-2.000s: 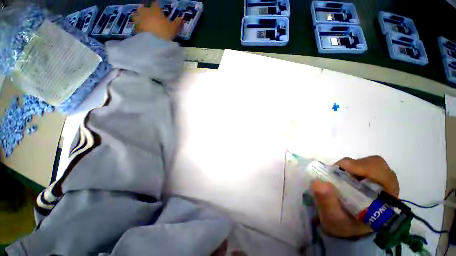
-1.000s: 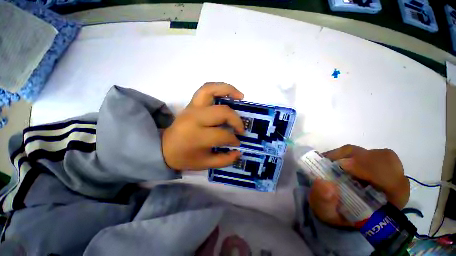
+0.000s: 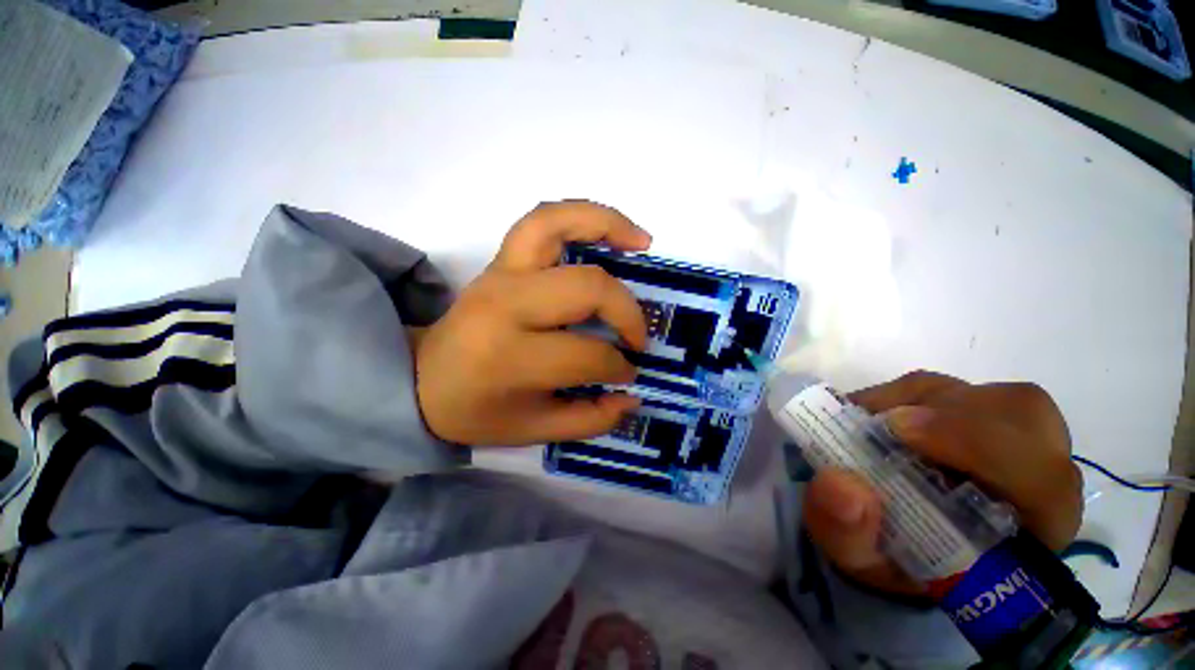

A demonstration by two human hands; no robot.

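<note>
Two light-blue plastic housings lie edge to edge on the white paper, the upper housing (image 3: pixel 708 334) nearer the far side and the lower housing (image 3: pixel 655 452) nearer me. Black and silver parts show inside. My left hand (image 3: pixel 531 347) grips their left ends, its fingers spread over both and hiding that side. My right hand (image 3: pixel 937 458) holds the glue syringe (image 3: pixel 885 484), which has a white label and dark-blue band. Its pale-green needle tip points left into the right end of the upper housing; whether it touches is unclear.
White paper (image 3: pixel 393 144) lies under the work, with a small blue piece (image 3: pixel 904 170) on it. A bag of blue parts (image 3: pixel 98 144) with a paper label is at upper left. More housings (image 3: pixel 1143 33) are at upper right. Wires (image 3: pixel 1134 482) and a dark curved tool (image 3: pixel 1090 554) are at right.
My left hand reached to the far housings two seconds ago, then came back with two housings. Since one second ago, the needle tip has moved further over the upper housing.
</note>
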